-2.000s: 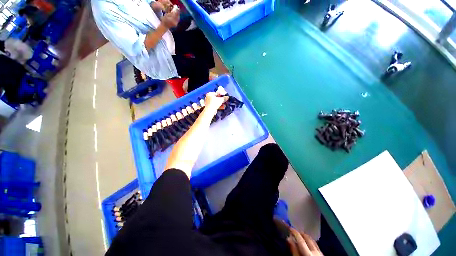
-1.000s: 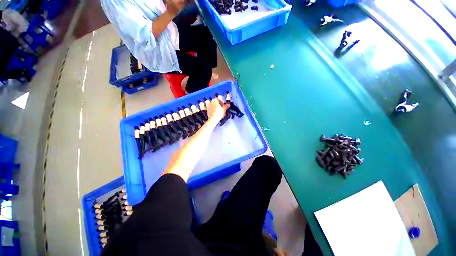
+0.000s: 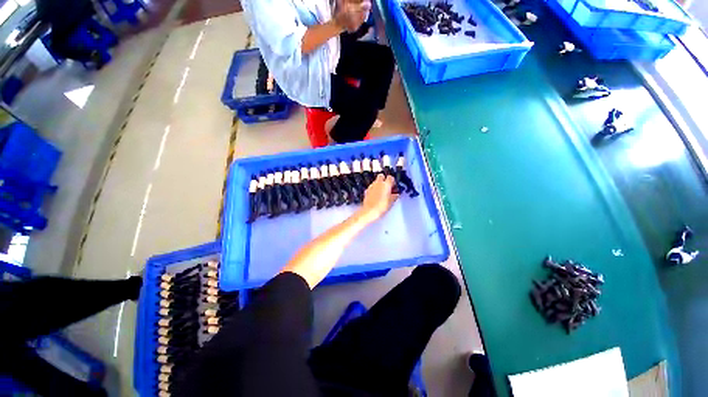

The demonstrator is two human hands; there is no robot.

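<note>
My left hand (image 3: 379,197) reaches into the blue plastic tray (image 3: 444,233) beside the bench. Its fingers are closed on the dark part of an unfinished figure near the right end of the row. The row of unfinished figures (image 3: 310,186), with beige tops and black limbs, lies side by side along the tray's far side. The fingertips are partly hidden among the figures. My right hand is out of the picture. A heap of small dark parts (image 3: 568,295) lies on the green bench, beyond the white paper (image 3: 570,380).
A lower blue tray (image 3: 144,333) of figures stands at the left. A seated person (image 3: 295,46) is ahead. A parts bin (image 3: 473,63) stands on the bench's far end. Figures (image 3: 612,126) lie on the darker belt at the right. A black-clothed limb (image 3: 70,308) enters from the left.
The view has swung right to left, so the tray and bench sit further right. My left hand stays at the row's right end. My right hand, seen earlier at the bottom, has left the picture.
</note>
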